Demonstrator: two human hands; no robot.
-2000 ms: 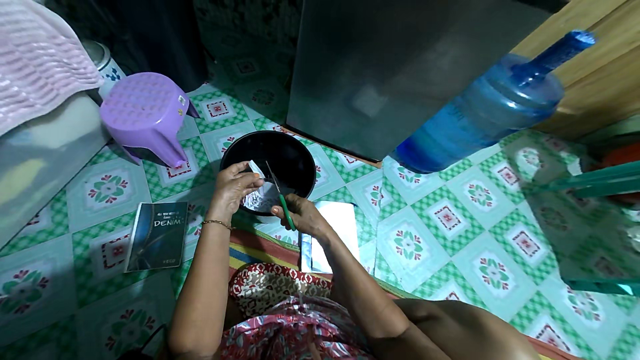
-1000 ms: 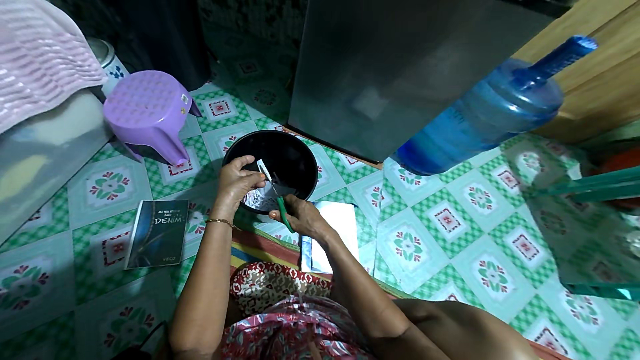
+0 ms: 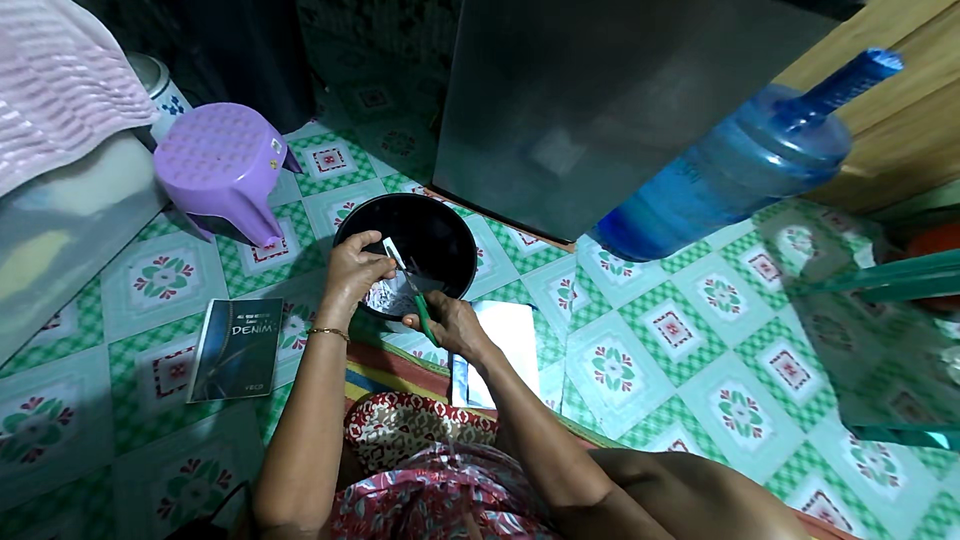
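Over the left side of a round black basin (image 3: 439, 225), my left hand (image 3: 352, 274) pinches a narrow white paper strip (image 3: 393, 253) between thumb and fingers. My right hand (image 3: 452, 324) grips green-handled scissors (image 3: 424, 319) at the basin's near right edge, their blades pointing up and left to the strip's lower end. Whether the blades are apart is too small to tell. Small white paper scraps (image 3: 390, 298) lie in the bottom of the basin. White paper sheets (image 3: 506, 341) lie on the floor beside my right forearm, partly hidden by it.
A dark booklet (image 3: 236, 349) lies left of my left forearm. A purple plastic stool (image 3: 221, 161) stands at upper left. Beyond the basin is a dark grey cabinet-like appliance (image 3: 555, 112), with a blue water jug (image 3: 720, 172) leaning to its right. A striped mat (image 3: 390, 367) lies under me.
The white strip in my left hand has changed its angle against the scissors. Both hands remain over the basin, and the things around them have not moved.
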